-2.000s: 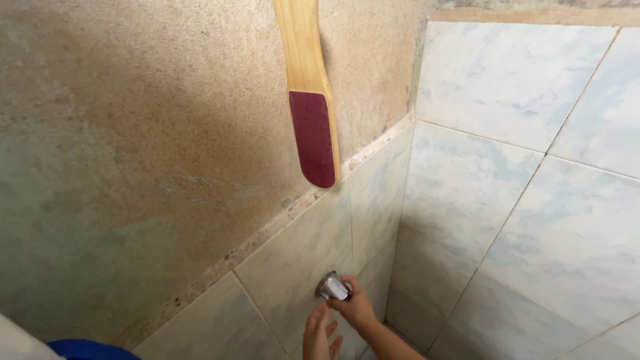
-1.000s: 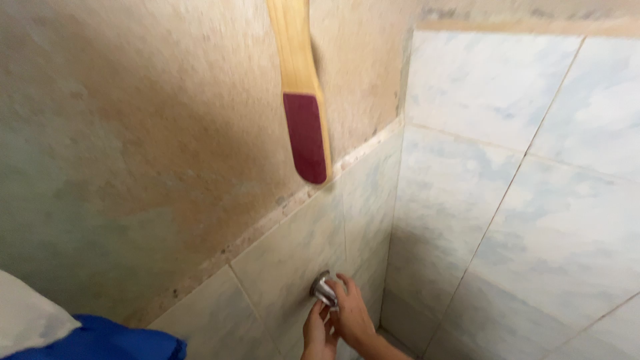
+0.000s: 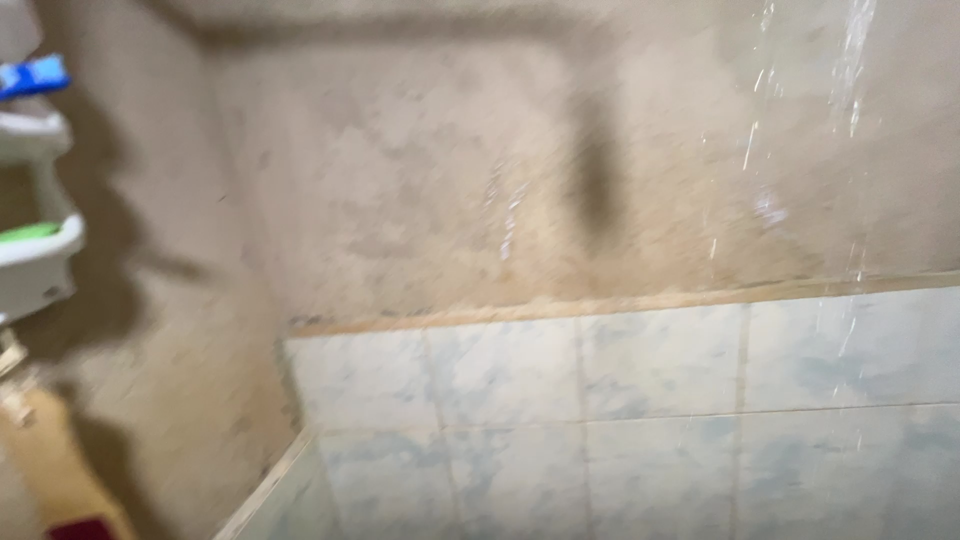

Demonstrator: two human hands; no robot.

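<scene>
Neither my left hand nor my right hand shows in the head view now, so what they touch or hold is hidden. Streaks and drops of water point(image 3: 855, 67) fall in front of the wall at the right. At the lower left hangs a wooden foot file point(image 3: 56, 457), with part of its dark red pad at the bottom edge of the view. A blurred dark shadow point(image 3: 596, 180) lies on the plaster wall at the upper middle. The metal valve handle is out of view.
White plastic shelves point(image 3: 41, 262) stand out at the left edge, bearing a green thing point(image 3: 28, 232) and, higher up, a blue thing point(image 3: 34, 76). Pale blue-white tiles point(image 3: 510, 375) cover the lower wall, below bare plaster point(image 3: 405, 172), with a corner at the left.
The view has swung up and to the right, taking both hands and the metal valve handle out of sight. Falling water now shows, where the earlier frames show none.
</scene>
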